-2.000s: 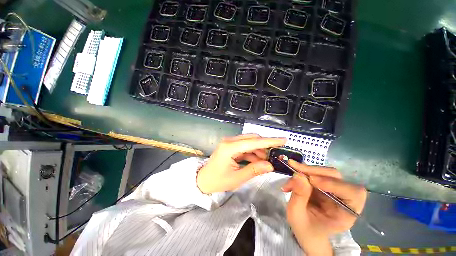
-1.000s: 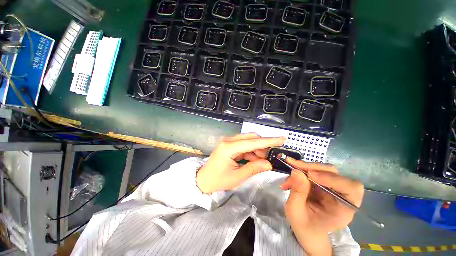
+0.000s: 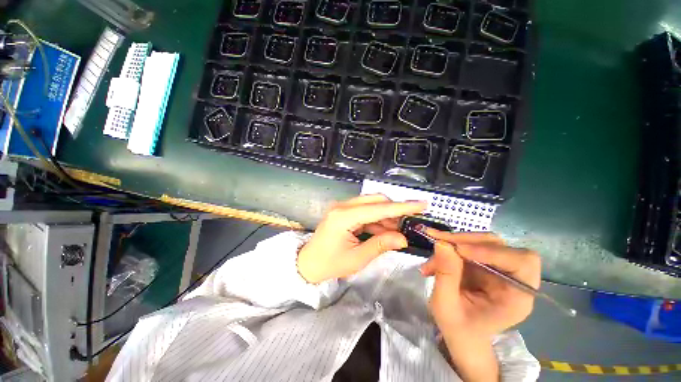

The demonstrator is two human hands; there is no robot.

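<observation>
My left hand (image 3: pixel 348 240) grips a small black watch housing (image 3: pixel 415 233) by its left side, between thumb and fingers, just in front of the tray. My right hand (image 3: pixel 482 287) holds slim metal tweezers (image 3: pixel 499 274) like a pen, and their tip is over the inside of the housing. Any piece at the tip is too small to tell. The white adhesive dot sheet (image 3: pixel 463 211) lies behind the housing at the near edge of the black blister tray (image 3: pixel 489 73), partly hidden by my left fingers. The tray pockets hold rows of black housings; one right-side pocket has none.
Stacked black trays (image 3: pixel 657 160) stand at the far right. Spare sticker sheets (image 3: pixel 153 104), a long pale strip (image 3: pixel 93 82) and a blue board (image 3: pixel 54 101) with wires lie at the left. Grey equipment (image 3: pixel 63 291) is below left. A blue object (image 3: pixel 635 313) is below right.
The bright spot inside the housing has faded from view. The housing and the tweezer tip have shifted slightly. Both hands keep their grips, and the tray appears slightly higher in view.
</observation>
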